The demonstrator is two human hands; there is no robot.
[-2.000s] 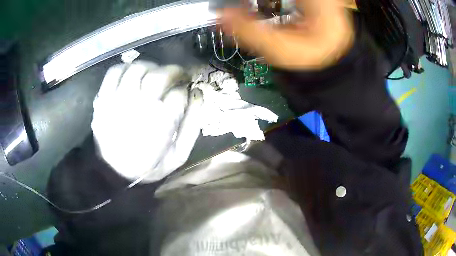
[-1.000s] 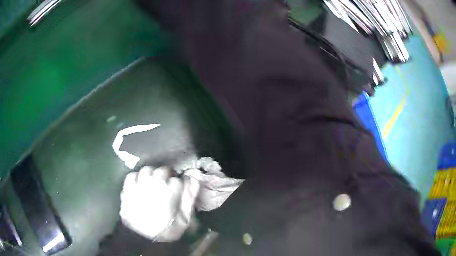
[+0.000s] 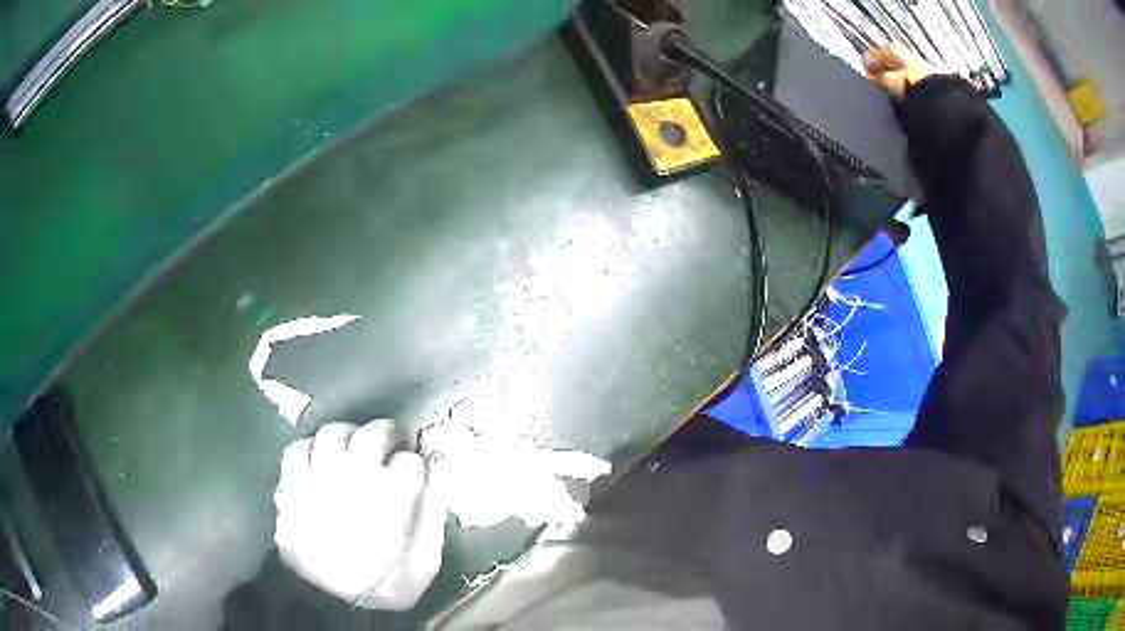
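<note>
My left hand (image 3: 358,512), in a white glove, rests at the lower left with its fingers curled. A thin solder wire (image 3: 397,565) runs over the glove into the closed hand. A torn white cloth scrap (image 3: 500,478) lies against its right side. My right hand (image 3: 898,68), bare and small at the upper right, is at the near ends of a stack of silver lamp tubes (image 3: 944,37). Its fingertips touch the stack; whether they grip a tube cannot be told.
A soldering iron stand (image 3: 648,62) with a yellow tray (image 3: 674,133) stands at top centre beside a black box (image 3: 833,105) and black cords. A blue bin (image 3: 882,394) holds wired tubes. A bent white strip (image 3: 262,358) and black block (image 3: 84,505) lie left. A tube (image 3: 68,56) is top left.
My right hand has moved from the front of the bench to the tube stack. The lamp and green board are no longer in front of me. The view has shifted, showing the iron stand and bin.
</note>
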